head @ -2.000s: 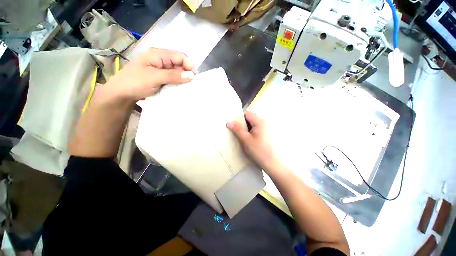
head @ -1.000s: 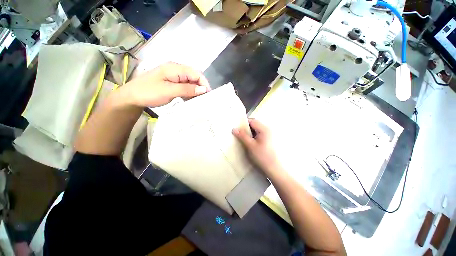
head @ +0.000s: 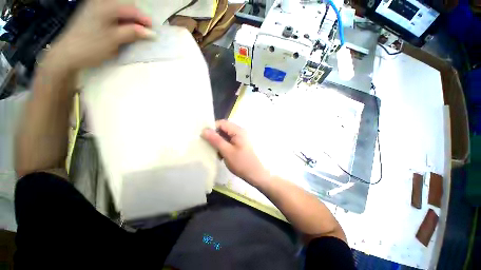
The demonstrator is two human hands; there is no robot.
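Observation:
A beige bag body [head: 153, 116] hangs in front of me, left of the sewing machine, its broad pale face toward me and a greyer panel at its lower end. My left hand [head: 105, 34] is at its upper left edge, blurred, with fingers bent and the thumb near the edge. My right hand [head: 232, 145] pinches its right edge. The bag's underside and the fingers behind it are hidden. The machine head [head: 285, 58] stands beyond my right hand.
The white clamp plate [head: 311, 126] on the bed is glared out. Snips [head: 307, 159] and a black cord [head: 364, 182] lie on it. Three red-brown leather patches [head: 435, 190] lie at the right. A control screen [head: 406, 11] stands behind; brown pieces [head: 219, 23] lie at the back.
The bag has moved left and up and its face has opened out toward me. My left hand has risen to the upper left. The camera view has turned right.

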